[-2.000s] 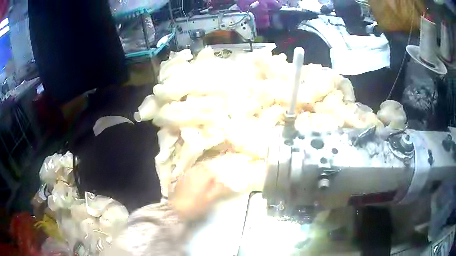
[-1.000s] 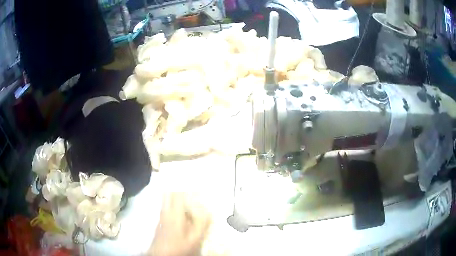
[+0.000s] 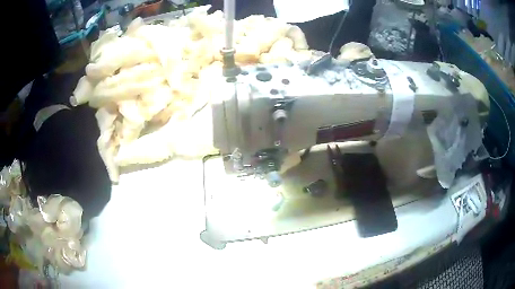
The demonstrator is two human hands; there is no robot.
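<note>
No hand shows in the head view. A large crumpled heap of cream fabric pieces [image 3: 152,73] lies behind and left of the off-white sewing machine head [image 3: 316,107]. One pale piece at the heap's front hangs toward the table. The presser foot and needle area [image 3: 248,166] is in bright glare, so whether fabric lies under it cannot be told. The machine bed [image 3: 254,217] shows under the arm. A flat black rectangle, perhaps a phone [image 3: 368,195], lies on the bed, with thin dark prongs [image 3: 333,161] beside it. A small dark metal piece [image 3: 315,188] is right of the needle.
A small bunch of cream pieces [image 3: 62,226] is at the left edge, beside a black-covered surface [image 3: 68,158]. The white table [image 3: 152,242] has a worn front edge. A whitish plastic bag [image 3: 452,147] hangs at the machine's right end.
The hand seen earlier at the front left of the machine is out of view. The camera view has swung right and down, so the machine and heap appear further left and higher.
</note>
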